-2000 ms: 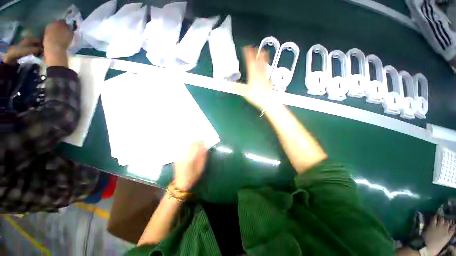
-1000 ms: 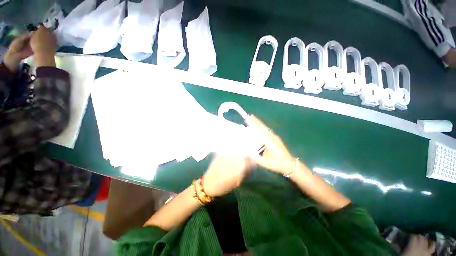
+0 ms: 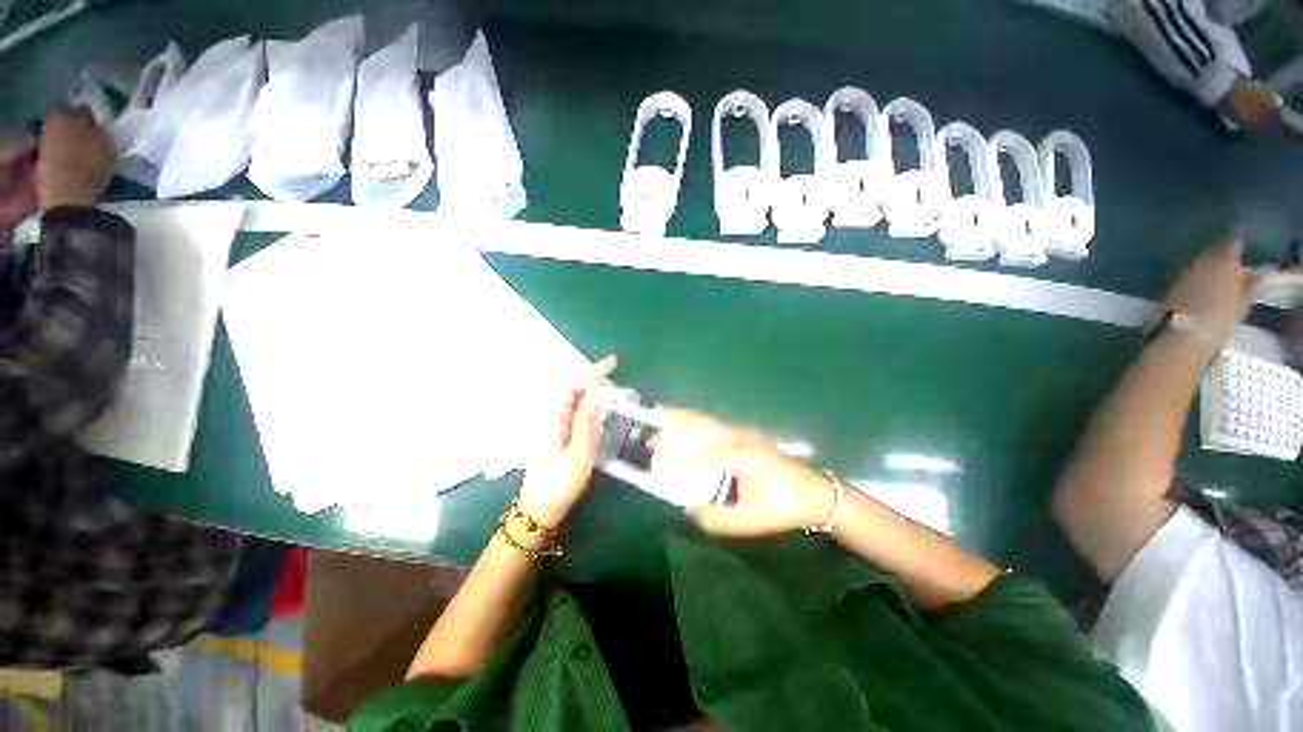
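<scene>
A white plastic unit (image 3: pixel 625 441) is held between my two hands, low in front of me, its open centre partly showing. My left hand (image 3: pixel 567 443) grips its left end, beside the edge of the stack. My right hand (image 3: pixel 743 479) covers and grips its right end. The fanned stack of thin white bags (image 3: pixel 386 358) lies on the green surface to the left, overexposed. More loop-shaped units (image 3: pixel 855 193) stand in a row beyond the white strip, with one unit (image 3: pixel 652 200) a little apart at the left. My fingertips are partly blurred.
Wrapped units (image 3: pixel 479 136) line up beyond the stack. A plaid-sleeved neighbour (image 3: pixel 72 308) is at the left beside a pale sheet (image 3: pixel 179 329). A white-shirted neighbour's arm (image 3: pixel 1150 401) reaches in at the right near a gridded white tray (image 3: pixel 1255 401). A brown carton (image 3: pixel 372 622) is below the edge.
The unit, upright with its loop showing a second ago, now lies slanted between both hands. The row and stack have shifted left in view. The right neighbour's arm has come into view.
</scene>
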